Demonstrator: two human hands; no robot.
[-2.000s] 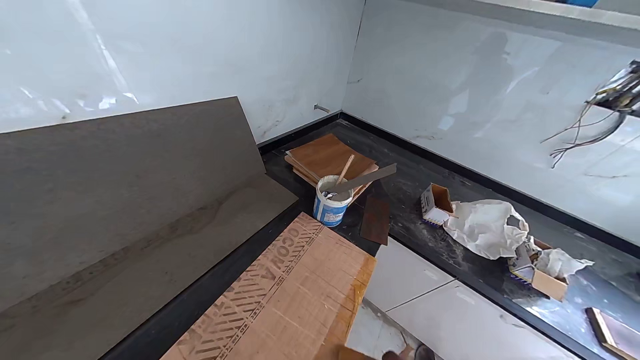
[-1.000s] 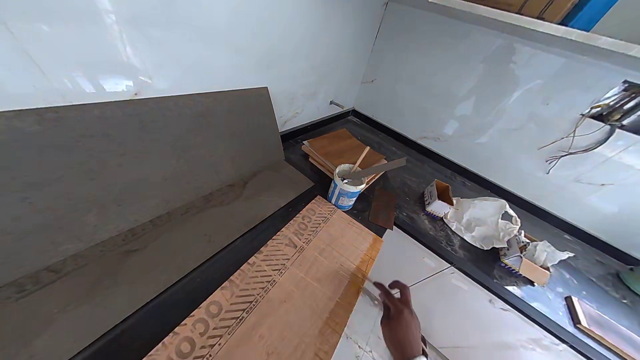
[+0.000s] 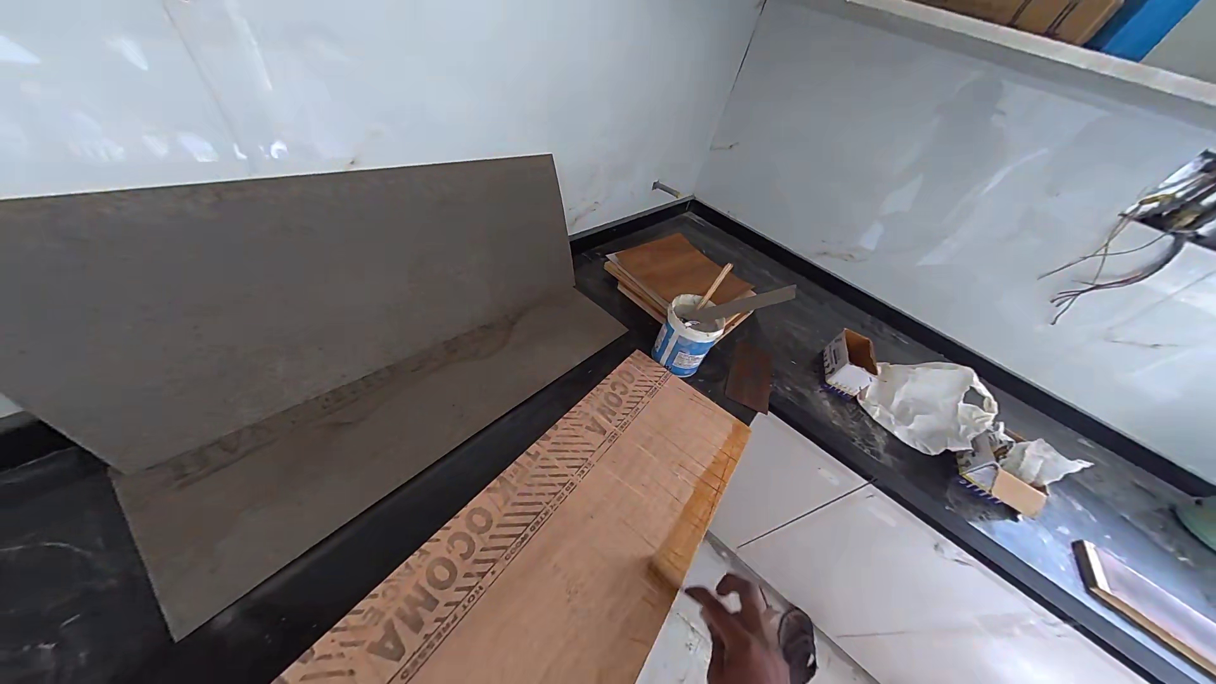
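My right hand (image 3: 743, 632) is at the bottom, beside the right edge of a printed plywood panel (image 3: 560, 532). Its fingers are bent, and blur hides whether it holds anything thin. A yellowish-brown band (image 3: 708, 489) runs along that edge of the panel, with a darker blurred patch near my fingers. My left hand is out of view. Beyond the panel's far end stands a blue and white plastic tub (image 3: 686, 344), with a wooden stick (image 3: 714, 285) and a flat strip (image 3: 746, 304) resting in it.
Large grey-brown sheets (image 3: 313, 294) lean on the tiled wall and lie on the black countertop (image 3: 807, 332). Stacked wood-faced pieces (image 3: 679, 266) sit in the corner. Open cartons (image 3: 848, 363) and a white plastic bag (image 3: 926, 404) are at right; loose wires (image 3: 1107, 275) hang from the wall.
Two seconds ago my right hand was barely visible, if at all, at the bottom edge; it then came up beside the panel's right edge, where it remains.
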